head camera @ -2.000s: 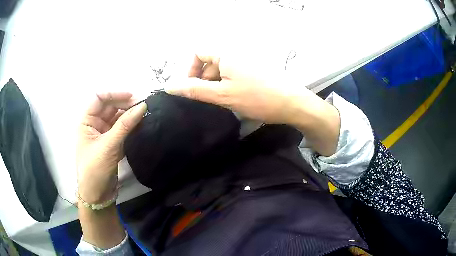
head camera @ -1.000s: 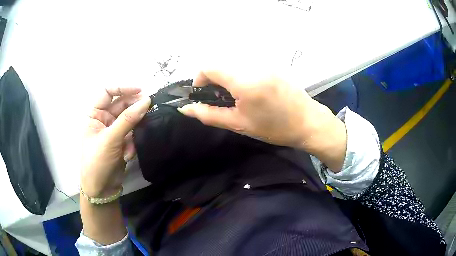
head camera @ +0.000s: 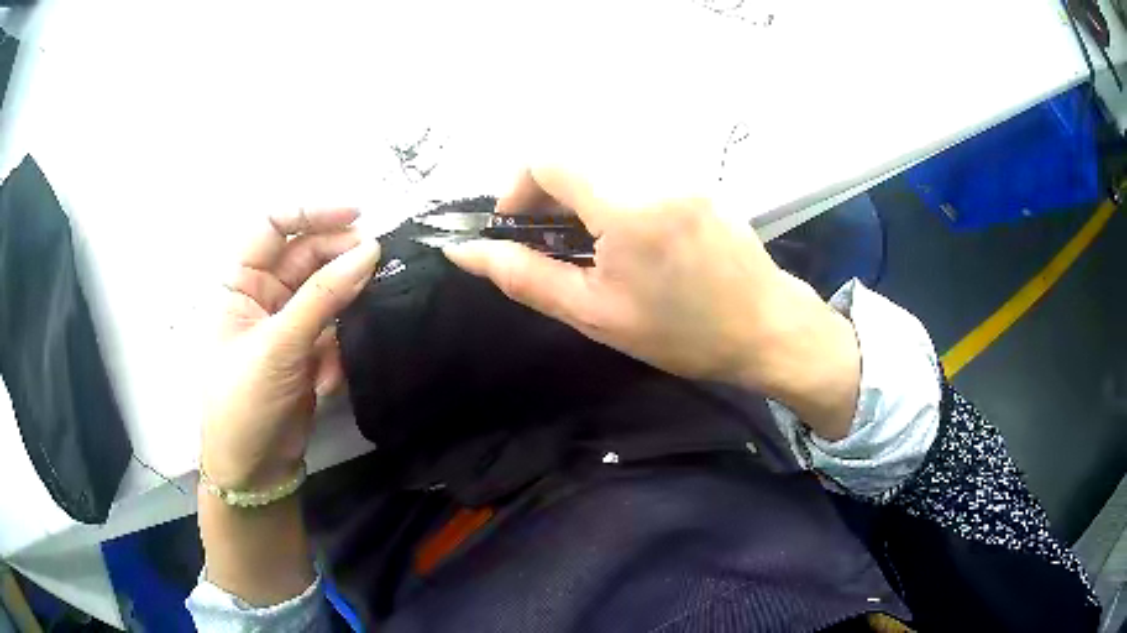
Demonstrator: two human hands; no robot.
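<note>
A black fabric pouch piece (head camera: pixel 433 352) hangs from the table edge over my lap, with a small silvery spot near its upper left edge. My left hand (head camera: pixel 278 309) pinches that upper left edge between thumb and fingers. My right hand (head camera: pixel 667 272) holds thread snips (head camera: pixel 464 225). Their pale pointed blades lie at the top edge of the black piece, close to my left fingertips, and look nearly closed. The lower part of the black piece merges with the dark apron.
A narrow black panel (head camera: pixel 56 346) lies flat at the left of the white table (head camera: pixel 556 87). Dark thread clippings (head camera: pixel 418 155) lie beyond my hands. A blue container (head camera: pixel 1007 167) is below the table edge at right. An orange-brown patch (head camera: pixel 454 540) shows on the apron.
The snips, hidden two seconds ago, came into view at the piece's top edge. Since one second ago their blades have come closer together. My left hand keeps its pinch.
</note>
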